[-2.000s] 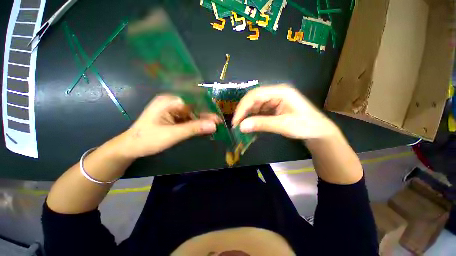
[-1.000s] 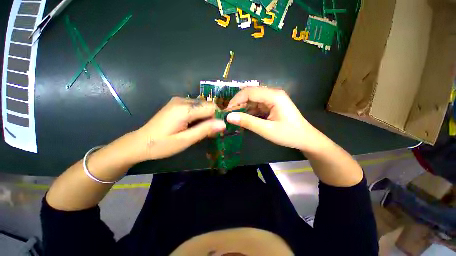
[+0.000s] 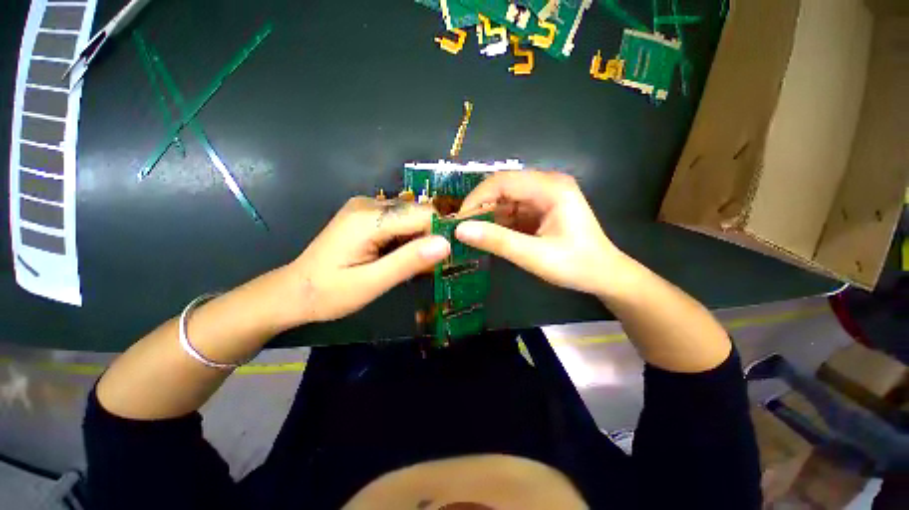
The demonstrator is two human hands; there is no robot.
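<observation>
A green board panel (image 3: 461, 289) hangs between my hands over the bench's near edge, its top end held by my fingers. My left hand (image 3: 374, 259) grips its upper left side with thumb and fingers. My right hand (image 3: 543, 234) grips its upper right side, thumb on the face. Behind my fingers a stack of separated boards (image 3: 424, 177) stands on the dark mat, its white edge along the top. My fingers hide part of the stack and the panel's top end.
A pile of panels (image 3: 518, 22) lies at the far side, with one circuit board (image 3: 649, 62) beside it. An open cardboard box (image 3: 723, 149) is at right. Crossed waste rails (image 3: 183, 126), silver tweezers (image 3: 103, 37) and a label strip (image 3: 45, 149) lie at left. A loose flex piece (image 3: 462, 129) is beyond the stack.
The panel was tilted up to the far left and blurred; it then came down to hang toward me between both hands. Over the last second my hands have barely moved.
</observation>
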